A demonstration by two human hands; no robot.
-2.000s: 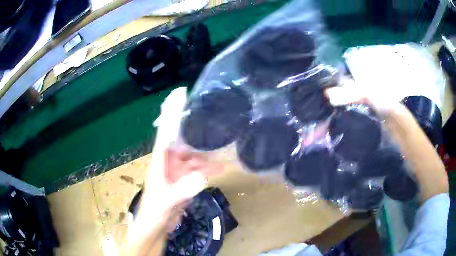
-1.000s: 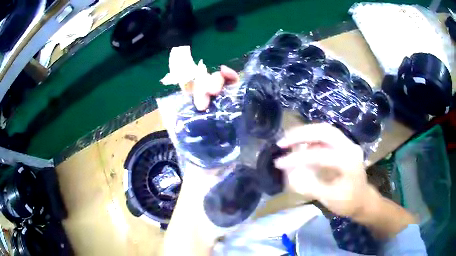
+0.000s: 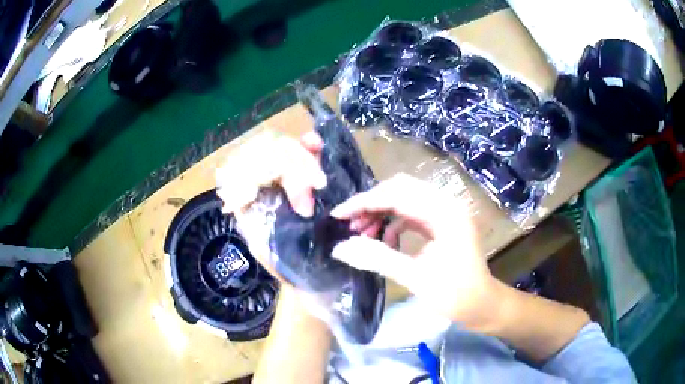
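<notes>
My left hand (image 3: 274,172) grips a clear bag with several glossy black centre covers (image 3: 304,244) in front of my chest; something whitish covers part of this hand. My right hand (image 3: 420,255) is at the bag's right side, its thumb and fingers pinching the bag or a cover; which one is hidden. A black round appliance unit (image 3: 221,266) lies on the cardboard sheet (image 3: 143,300) left of my hands, its vanes and pale digital display (image 3: 230,264) uncovered and partly behind my left forearm.
A larger clear bag of several dark discs (image 3: 466,105) lies at the back right. Another black unit (image 3: 623,90) and a white sheet or bag (image 3: 578,30) are beyond. Black units (image 3: 34,307) stand at the left. More sit on the green belt (image 3: 90,180). A green-edged clear bin (image 3: 631,247) is at right.
The large bag was lifted, then laid on the bench. The smaller bag has turned edge-on between my hands and come closer together. The view has shifted, and more of the uncovered unit shows.
</notes>
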